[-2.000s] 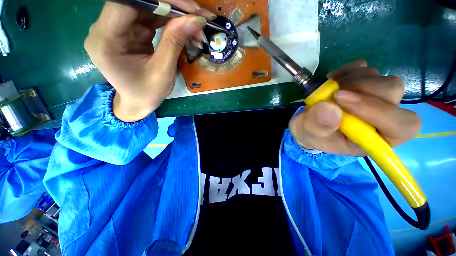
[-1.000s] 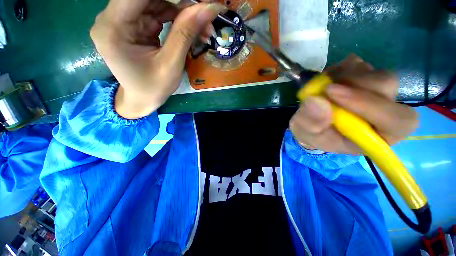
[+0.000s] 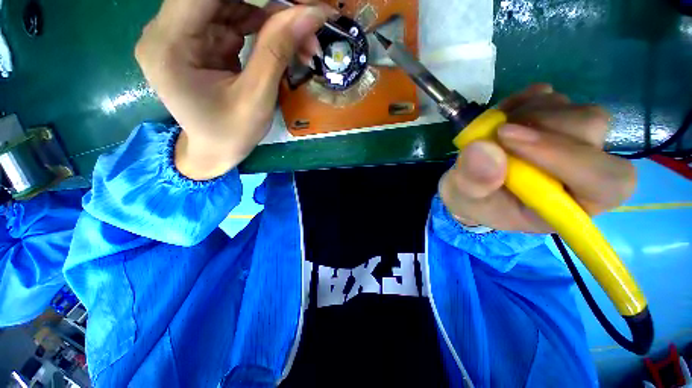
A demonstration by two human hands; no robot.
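The round board assembly [image 3: 339,56], a black disc with bright pads and a pale centre, sits in the middle of the orange-brown jig [image 3: 345,117]. My right hand [image 3: 542,163] is closed around the yellow handle of the soldering iron [image 3: 558,201]. The iron's dark tip is just right of the disc's upper right edge, seemingly a little apart from it. My left hand [image 3: 220,83] pinches the thin grey tweezers [image 3: 331,27], whose end lies over the disc's upper part. My left fingertips hide the disc's upper left side.
The white pad [image 3: 459,64] lies under the jig on the green bench [image 3: 91,83]. A shiny solder spool [image 3: 30,165] stands at the left bench edge. A small dark lump [image 3: 32,18] is at the upper left. Black cables [image 3: 658,144] run at the right. Another blue sleeve shows at far left.
The tweezers and left fingers have moved slightly up relative to two seconds ago. The iron tip reached the disc's upper right edge one second ago and has since drawn slightly back.
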